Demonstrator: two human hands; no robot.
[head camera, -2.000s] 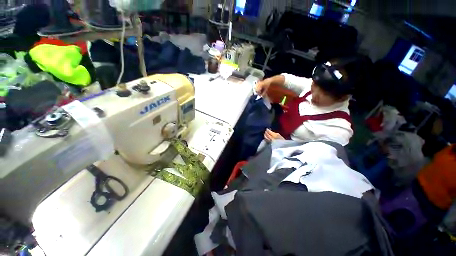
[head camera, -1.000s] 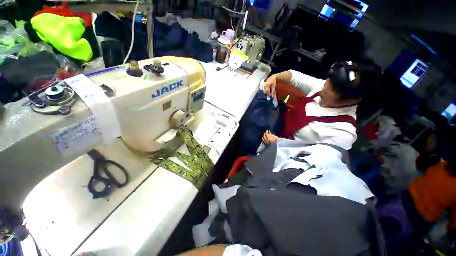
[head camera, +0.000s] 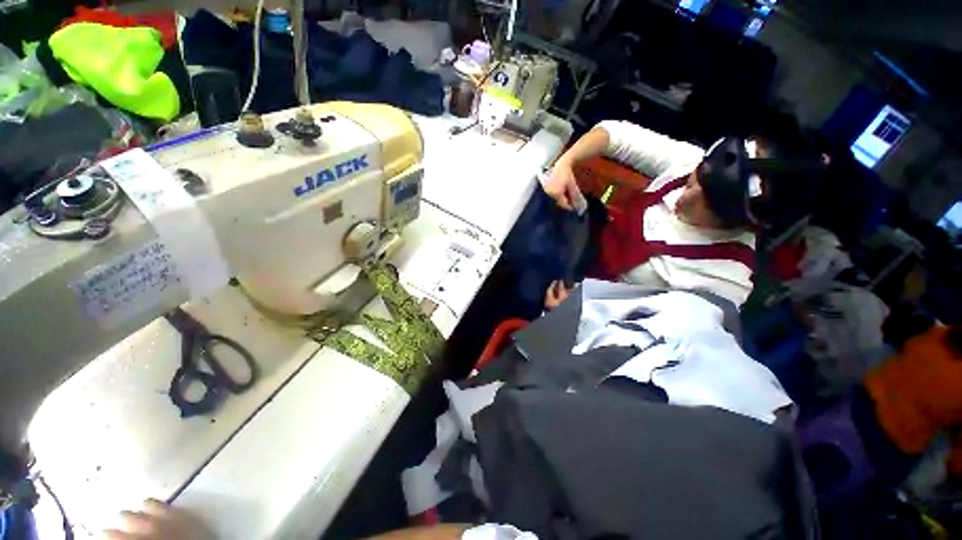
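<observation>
The cream JACK sewing machine (head camera: 306, 200) stands across the left, its paper label (head camera: 132, 269) on the arm. Black-handled scissors (head camera: 211, 364) lie on its bed. A green camouflage strip (head camera: 396, 343) hangs around the machine's head end and over the bed's edge. A heap of dark grey cut pieces (head camera: 643, 464) with white-grey pieces (head camera: 686, 348) lies at the right. A blurred hand (head camera: 158, 521), seemingly my left hand, is cut off by the bottom edge over the bed. A forearm with a white cuff shows at the bottom centre; its hand is out of the picture.
Another person in a white top and red apron (head camera: 624, 237) sits beyond the heap, holding navy cloth (head camera: 538, 248) near a second machine (head camera: 517, 95). Neon yellow-green cloth (head camera: 116, 72) and navy cloth lie behind my machine. Orange cloth (head camera: 918, 390) is at far right.
A blurred hand has come into the bottom left over the bed. The forearm at the bottom edge, absent two seconds ago, remains in view. The other person's hands have shifted slightly on the navy cloth.
</observation>
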